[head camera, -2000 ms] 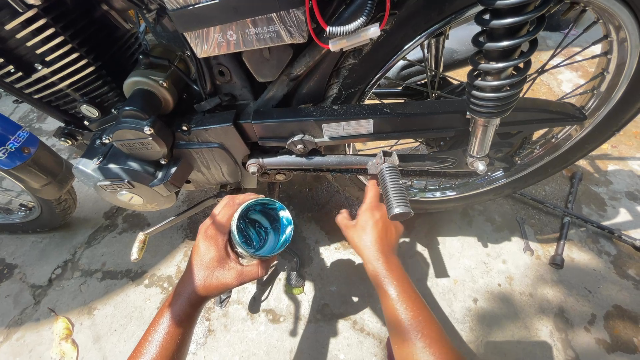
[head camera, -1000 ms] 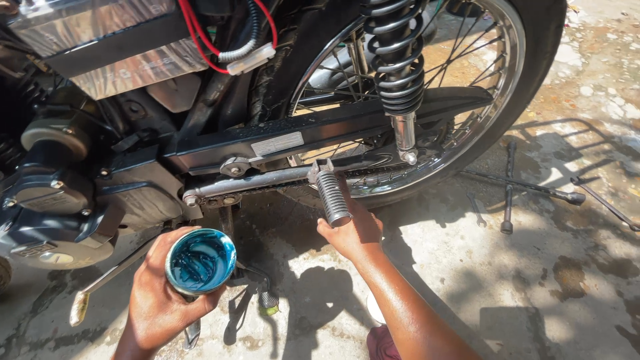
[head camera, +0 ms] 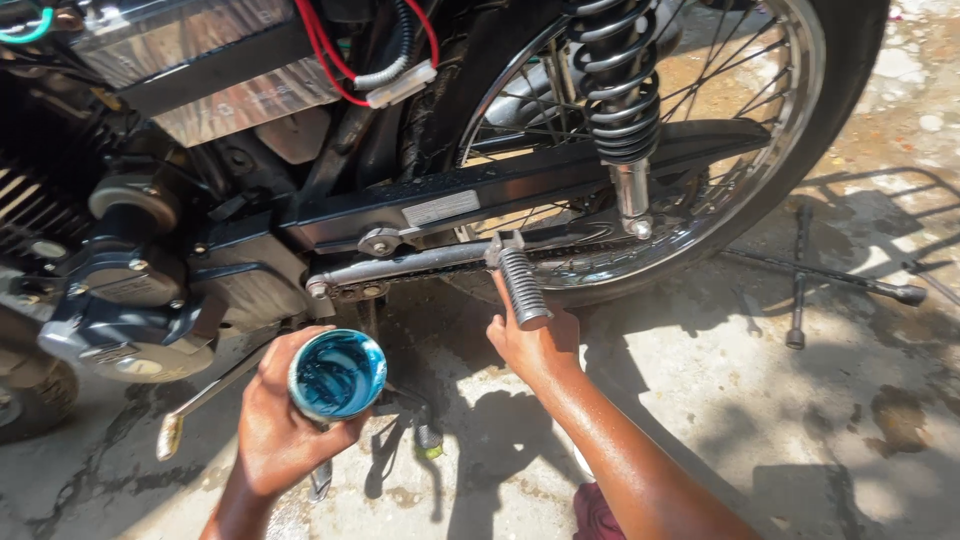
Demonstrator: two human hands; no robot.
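Note:
My left hand (head camera: 289,420) is wrapped around an open can of blue grease (head camera: 337,375), tilted so that its inside shows. Behind and below a motorcycle's ribbed rubber footpeg (head camera: 523,289) is my right hand (head camera: 536,341), its index finger reaching up toward the chain under the footrest bar (head camera: 412,264). The footpeg hides part of that hand, so whether the fingertip touches the chain cannot be told. Above the bar runs the black swingarm (head camera: 532,191), with the coil-spring shock absorber (head camera: 619,97) in front of the rear wheel (head camera: 817,142).
A cross-shaped lug wrench (head camera: 801,274) lies on the concrete at the right, near a small wrench (head camera: 748,315). The kick lever (head camera: 217,386) sticks out below the engine cover (head camera: 127,345). Red wires (head camera: 322,49) hang by the battery (head camera: 247,101).
The view has shifted toward the rear wheel. The left hand still holds the can, and the right hand stays by the footpeg.

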